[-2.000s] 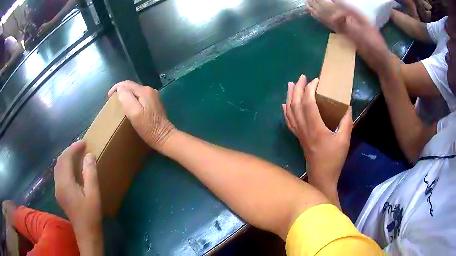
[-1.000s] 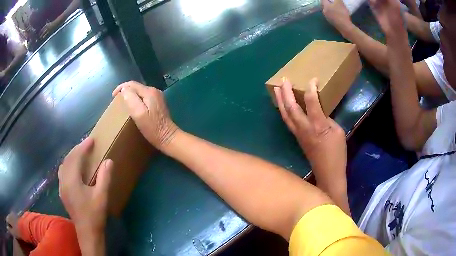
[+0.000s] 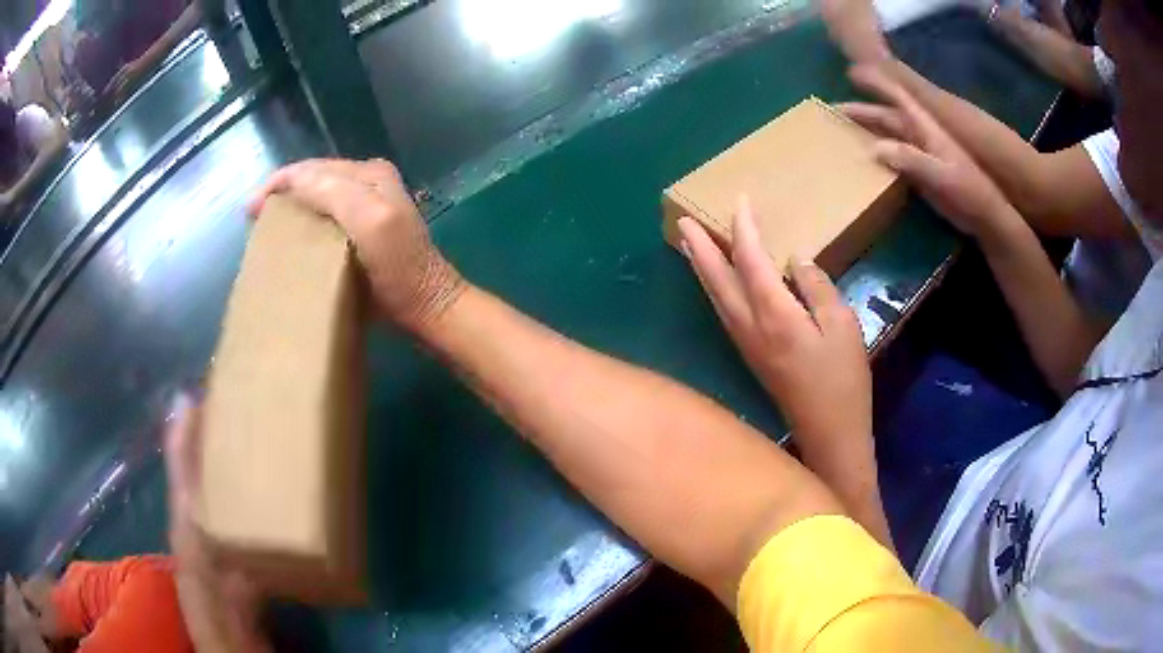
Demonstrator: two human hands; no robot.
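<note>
A closed brown cardboard carton [image 3: 274,396] stands tilted on the left, a long narrow side turned towards me. It is slightly blurred. My right hand [image 3: 370,230] grips its upper end, fingers over the top edge. My left hand [image 3: 198,523] is blurred and partly hidden behind the carton's lower left edge, fingers along that side and palm near the lower end. The contents are hidden.
Another closed carton [image 3: 791,179] lies on the green worktop [image 3: 548,293] at right, with a white-shirted neighbour's hands on it. An orange sleeve [image 3: 121,606] is at lower left. A green post [image 3: 325,77] and dark shiny surface [image 3: 485,89] lie beyond.
My carton has turned, so its narrow side now faces me; my left hand has moved down behind its lower end. The neighbour's carton has turned and now lies flat.
</note>
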